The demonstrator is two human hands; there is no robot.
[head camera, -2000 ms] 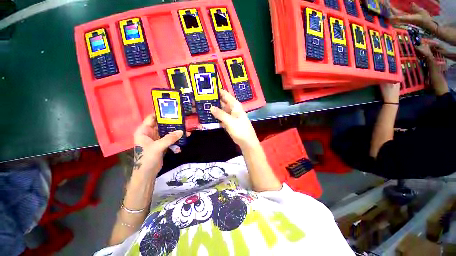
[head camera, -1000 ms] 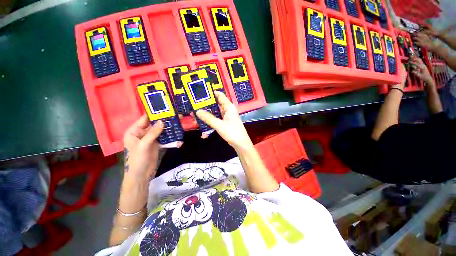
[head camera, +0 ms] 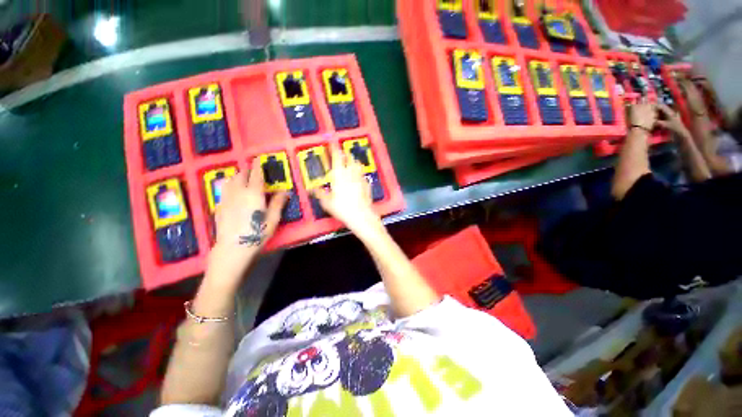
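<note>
A red-orange phone tray [head camera: 244,155] lies on the green bench. Its far row holds a keypad phone [head camera: 208,118] with lit screen, another lit one at far left, an empty pocket [head camera: 259,110] and two dark-screened phones. All five near-row pockets hold phones; the leftmost phone [head camera: 172,220] is lit. My left hand [head camera: 244,213] lies over the second near phone, fingers and thumb at the middle phone [head camera: 278,175]. My right hand [head camera: 350,191] is over the fourth near phone [head camera: 313,165] and partly covers the fifth. My hands hide whether either grips a phone.
Stacked red trays [head camera: 521,134] with phones on top stand to the right. Another person's hands [head camera: 643,116] work over trays farther right. A red tray or box [head camera: 476,269] with a dark item [head camera: 491,290] sits below the bench edge. A brown object is at far left.
The two phones are out of my raised hands, and the two left near pockets, empty before, now hold phones. Both hands have lowered onto the tray. The view has shifted.
</note>
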